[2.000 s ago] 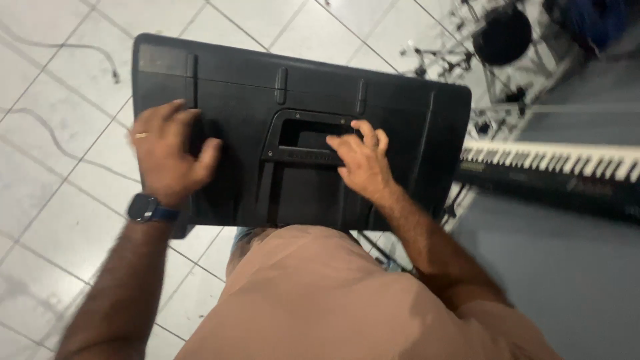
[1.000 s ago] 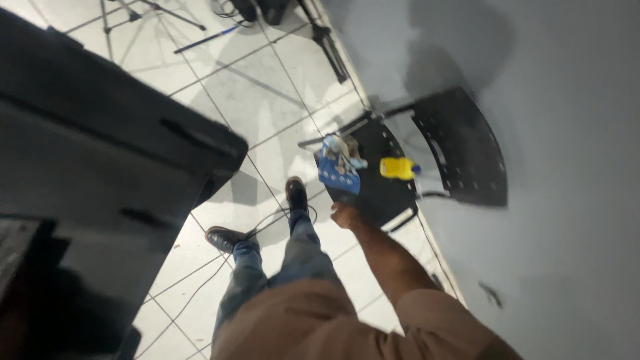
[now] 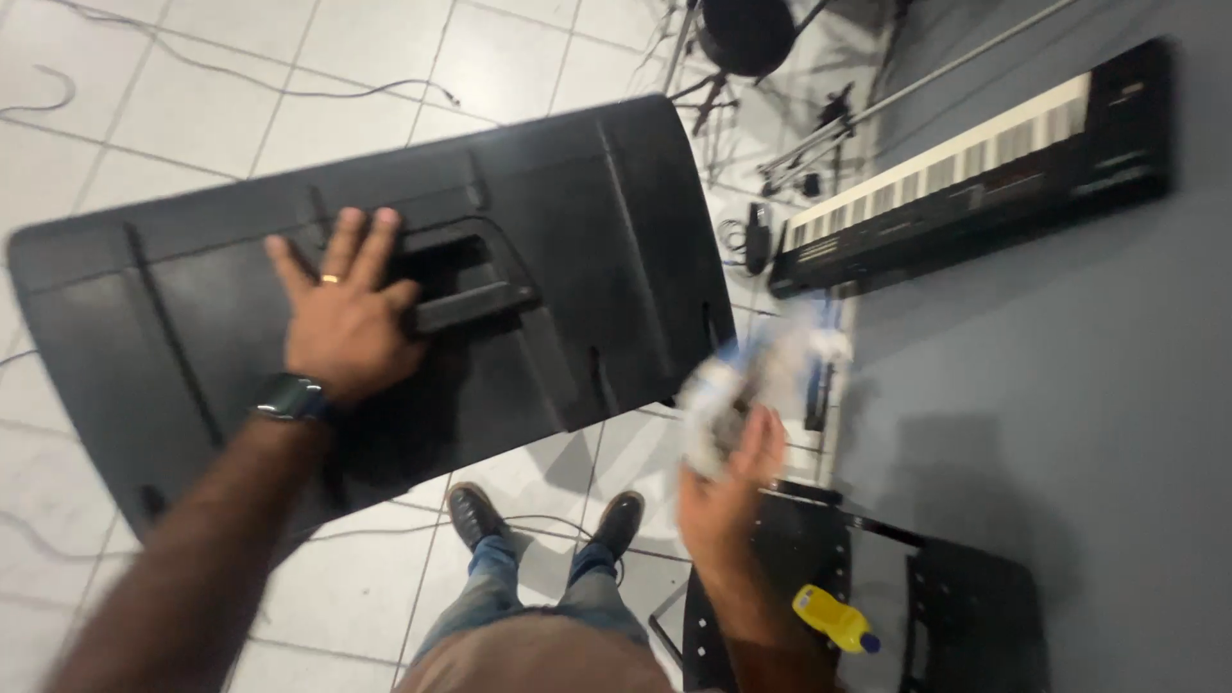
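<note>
A large black plastic case, likely a loudspeaker cabinet (image 3: pixel 539 356), spans the left and centre of the head view, with a recessed handle (image 3: pixel 472 306) in its side. My left hand (image 3: pixel 351 313) lies on it with fingers spread, the thumb side beside the handle; a ring and a watch show on that arm. Right of the case, my right hand (image 3: pixel 731 481) holds a blurred white and blue crumpled item (image 3: pixel 736 395), perhaps a cloth or a plastic packet. Below that hand, a yellow bottle with a dark blue cap (image 3: pixel 833 618) lies on the seat of a black chair (image 3: pixel 707 626).
An electronic keyboard (image 3: pixel 972 197) is at the upper right by the grey wall (image 3: pixel 1136 385). Metal stands and a round black seat or pad (image 3: pixel 746 34) stand at the top. Cables (image 3: pixel 318 93) run over the tiled floor (image 3: pixel 385 616), around my shoes.
The white and blue item, on the chair one second ago, is now in my right hand, away from the seat. The view has swung back toward the case and keyboard.
</note>
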